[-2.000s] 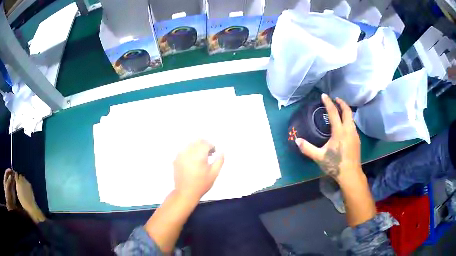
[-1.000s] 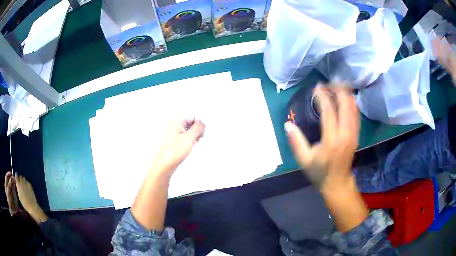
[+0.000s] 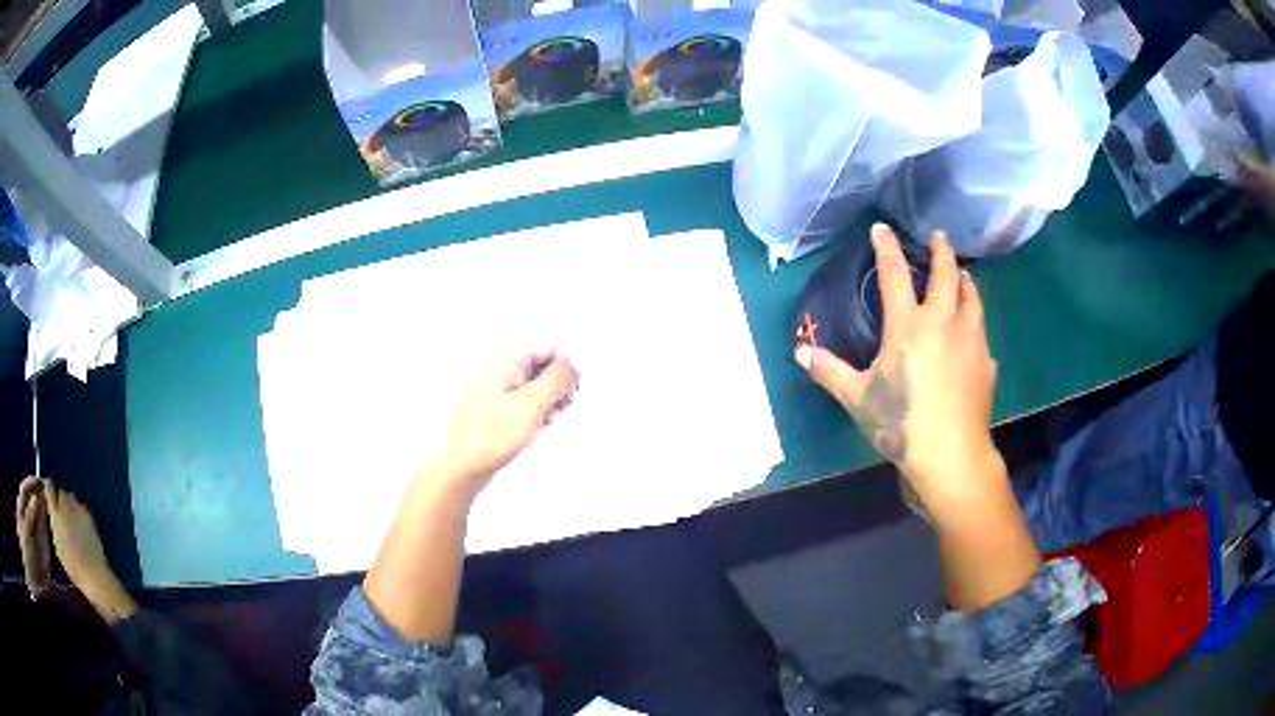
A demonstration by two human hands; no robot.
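A stack of flat white bags lies on the green bench. My left hand rests over the middle of the stack with curled fingers; whether it pinches a sheet cannot be told. A black rounded speaker with orange marks stands right of the stack. My right hand is on it, thumb by the orange marks and fingers over its round end. Two white bagged speakers stand behind it, one nearer the stack and one further right.
Open colour boxes stand in a row behind a pale rail. Loose white bags lie at left. Another person's hands show at lower left, a red stool at lower right, and a person's hand at far right.
The rightmost bagged speaker has gone from the bench. A person's hand has come in at far right. The boxes have shifted on the belt. My left hand has moved slightly left; my right hand stays at the speaker.
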